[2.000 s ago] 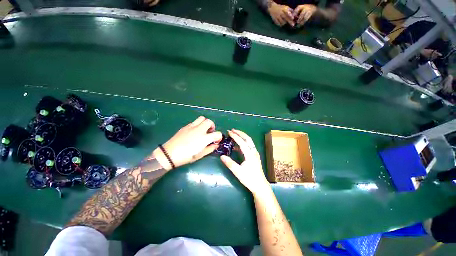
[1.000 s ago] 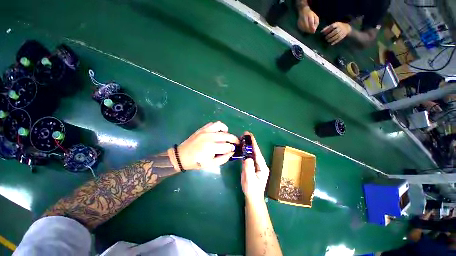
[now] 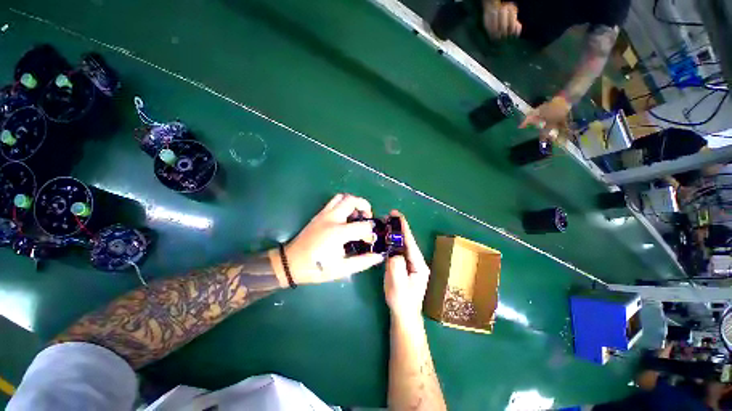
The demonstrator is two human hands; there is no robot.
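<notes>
My left hand (image 3: 333,241) and my right hand (image 3: 407,269) meet in front of me around a small dark assembly (image 3: 392,236) with a bluish-purple shine. My left fingers hold its left side, where a black part shows between them. My right thumb and fingers hold its right side. The fingers hide much of it, and no screw can be made out. An open tan carton (image 3: 467,282) with small brownish pieces in it stands just right of my right hand.
Several black cylindrical units with green components (image 3: 64,205) cluster at the left. One wired unit (image 3: 185,165) stands apart. Black cylinders (image 3: 545,220) lie across the green table. A blue bin (image 3: 603,325) is at right. Another person's hand (image 3: 549,117) reaches over the rail.
The view has turned and shifted, so the table line now slants down to the right. My hands stay together on the dark assembly. Across the rail, the other person's arm has reached toward a cylinder.
</notes>
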